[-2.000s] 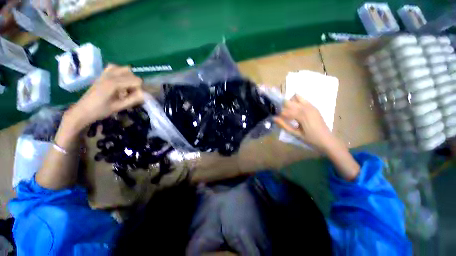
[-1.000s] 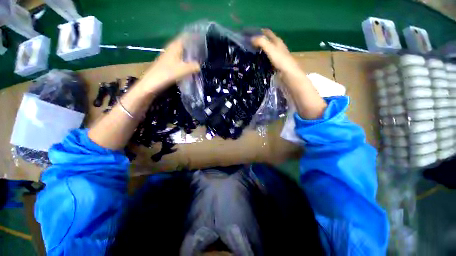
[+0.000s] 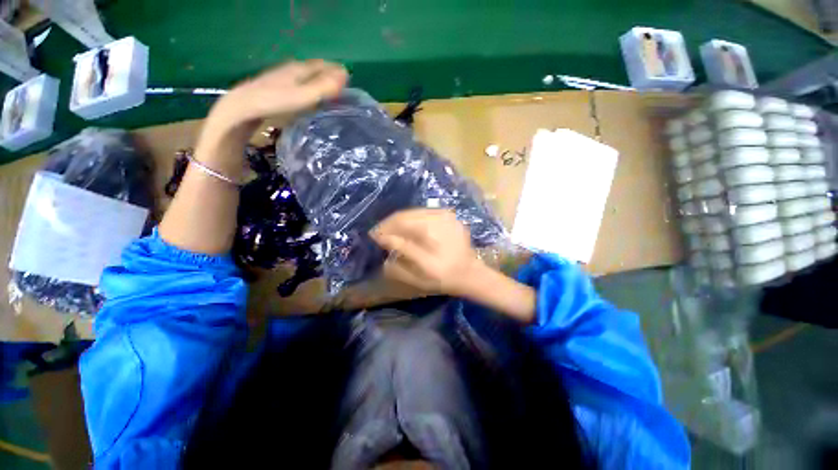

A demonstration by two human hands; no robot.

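Observation:
The clear crinkly polybag point(image 3: 368, 170) with dark contents lies on the brown bench in front of me, partly over the loose pile of short black cables point(image 3: 268, 216). My left hand point(image 3: 283, 92) is stretched out at the bag's upper left end, fingers extended together; whether it touches the bag is unclear. My right hand point(image 3: 427, 250) is bent over the bag's lower right side, slightly blurred; its palm side is hidden, so a grip cannot be told. A few black cables stick out past the bag's top edge.
A white stack of sheets point(image 3: 566, 195) lies right of the bag. Rows of white oval pieces point(image 3: 758, 188) under plastic stand at the right end. Another dark-filled bag point(image 3: 101, 170) with a white sheet point(image 3: 78, 229) lies left. White boxes point(image 3: 108, 77) stand on the green belt point(image 3: 459, 46).
The bag was held open, then raised with black cables showing inside. Now it lies flatter over the bench. My left hand has moved up-left, and my right hand down toward me.

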